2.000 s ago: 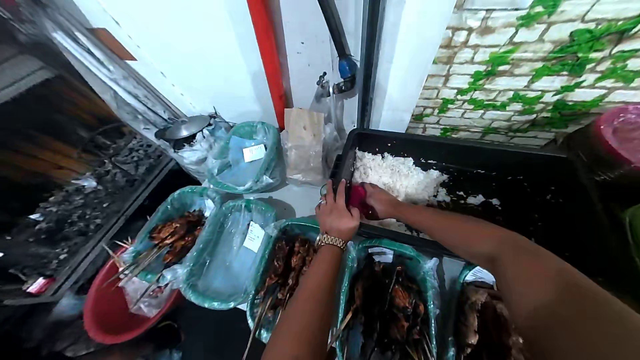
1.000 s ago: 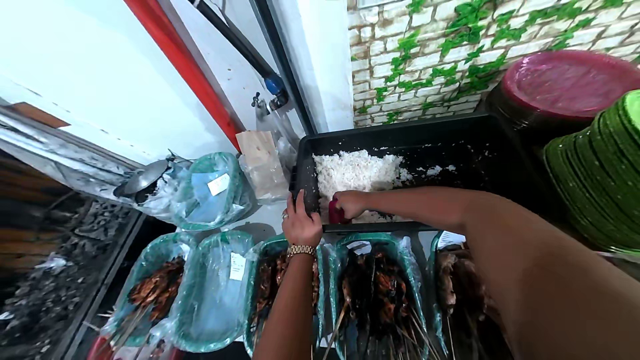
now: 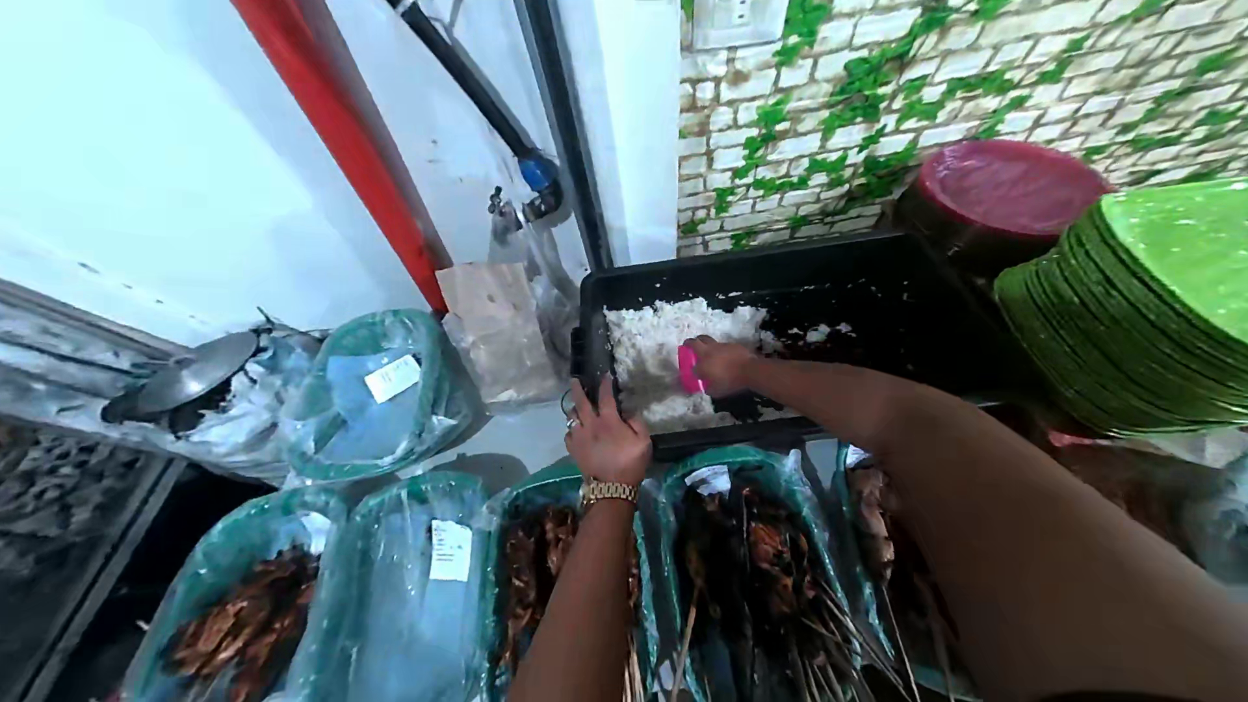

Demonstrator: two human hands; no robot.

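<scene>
My right hand (image 3: 723, 365) grips a pink plastic scoop or cup (image 3: 690, 370), pressed into white cooked rice (image 3: 673, 336) at the left end of a black rectangular tub (image 3: 877, 255). My left hand (image 3: 606, 437), with a ring and a gold-coloured watch at the wrist, rests on the tub's near left corner; whether its fingers grip the rim cannot be told. Below it, plastic-lined green baskets hold grilled skewered meat (image 3: 770, 546). A lined green basket (image 3: 414, 585) to the left holds only a slip of paper with writing.
Stacked green plates (image 3: 1063, 322) and a pink-topped stack (image 3: 1014, 185) stand right of the tub. A brown paper bag (image 3: 497, 327), another lined basket (image 3: 327, 390) and a metal lid (image 3: 200, 370) are at the left. Charcoal (image 3: 58, 497) lies far left. A brick-patterned wall stands behind.
The view has shifted, bringing the green plate stack fully into sight. My right hand stays in the rice with the pink scoop; my left hand remains at the tub's corner.
</scene>
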